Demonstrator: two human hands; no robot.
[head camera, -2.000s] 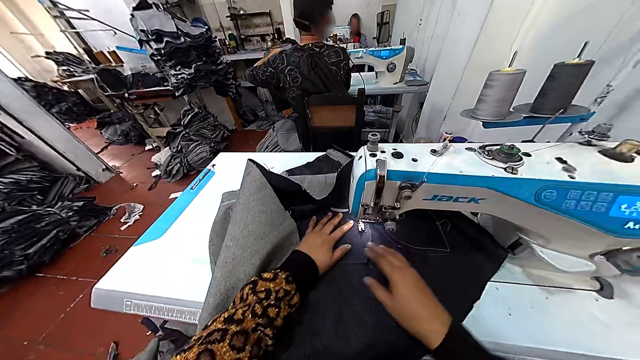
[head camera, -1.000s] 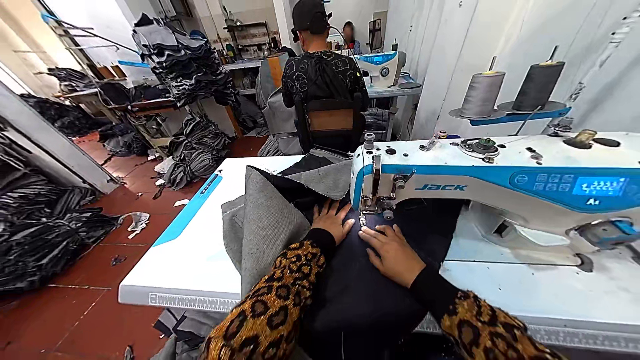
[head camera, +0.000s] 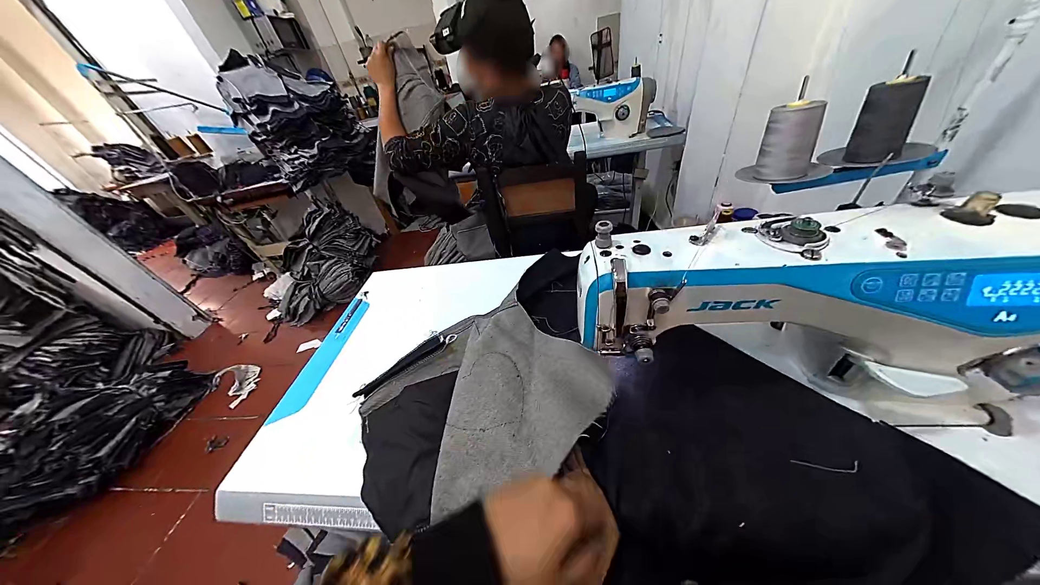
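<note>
Blurred at the bottom centre, my left hand (head camera: 548, 520) is at the lower edge of a grey denim piece (head camera: 496, 406), its fingers bent; whether they grip the cloth is unclear. My right hand is not seen. The grey piece, with a metal zipper (head camera: 410, 361) and a dark pocket cloth (head camera: 402, 455), lies on the table left of the needle area. Dark denim (head camera: 747, 455) spreads under the head of the white and blue Jack sewing machine (head camera: 723, 280) and to the right, with a loose thread (head camera: 825, 466) on it.
The white table's blue-marked edge (head camera: 321, 357) is at left. Two thread cones (head camera: 788, 140) stand behind the machine. Ahead, a seated co-worker (head camera: 496, 122) holds up grey cloth near another sewing machine (head camera: 613, 106). Bundles of dark cloth (head camera: 81, 406) lie on the red floor.
My left hand has moved from beside the needle toward the bottom of the view; my right hand has left the view. The grey piece now lies spread farther over. The co-worker has raised an arm with cloth.
</note>
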